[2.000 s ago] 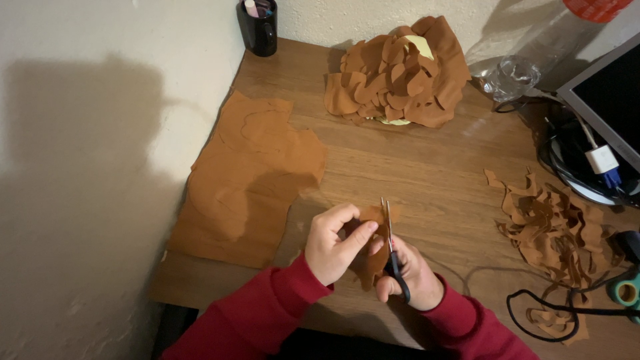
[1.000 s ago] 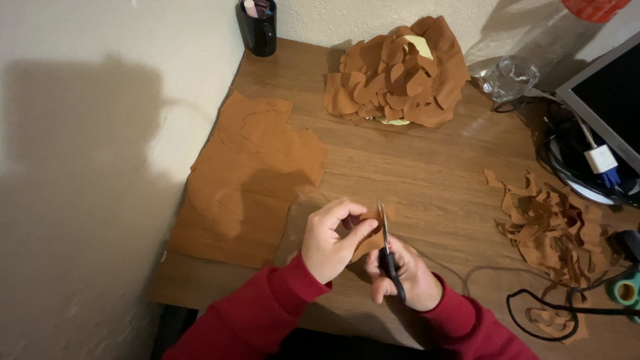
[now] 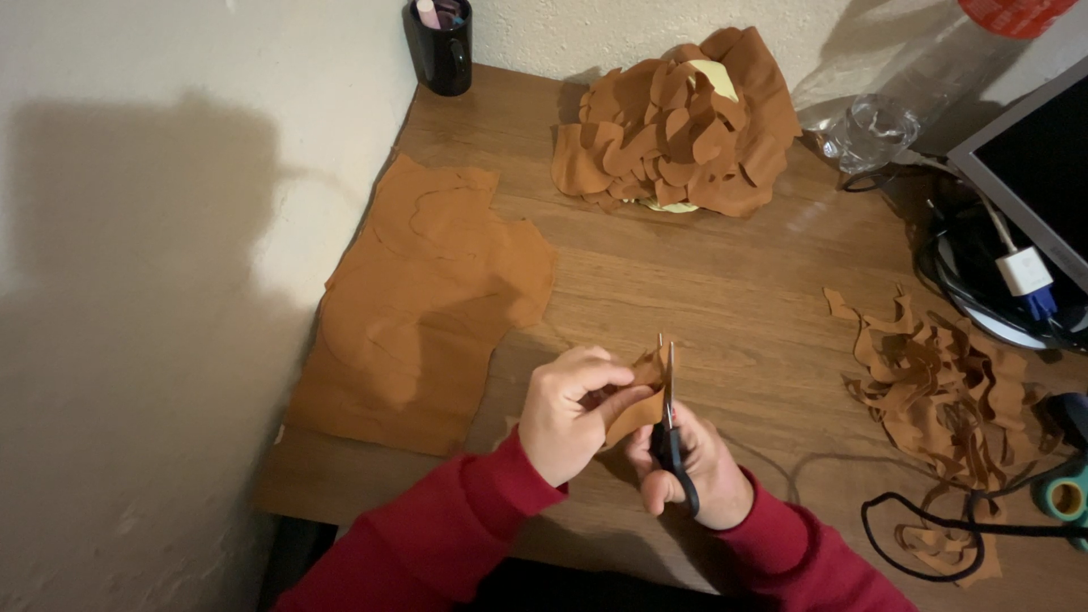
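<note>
My left hand (image 3: 571,410) pinches a small piece of brown fabric (image 3: 636,418) between thumb and fingers above the wooden desk. Black-handled scissors (image 3: 670,442) are held in my right hand (image 3: 699,476), their slightly parted blades pointing away from me along the right edge of that piece. Left of my hands a large sheet of the same brown material (image 3: 416,314) lies flat, with curved outlines drawn on it. A heap of cut brown pieces (image 3: 680,136), with some pale yellow showing, sits at the back of the desk.
Thin brown offcuts (image 3: 943,391) lie in a tangle at right, beside a black cord (image 3: 875,544) and green-handled scissors (image 3: 1062,497). A monitor (image 3: 1037,161), coiled cables and a clear plastic bottle (image 3: 901,102) occupy the back right. A black mug (image 3: 444,53) stands by the wall.
The small brown piece has been turned in my left hand, and the scissor blades have parted slightly since one second ago. Both hands stay in nearly the same place.
</note>
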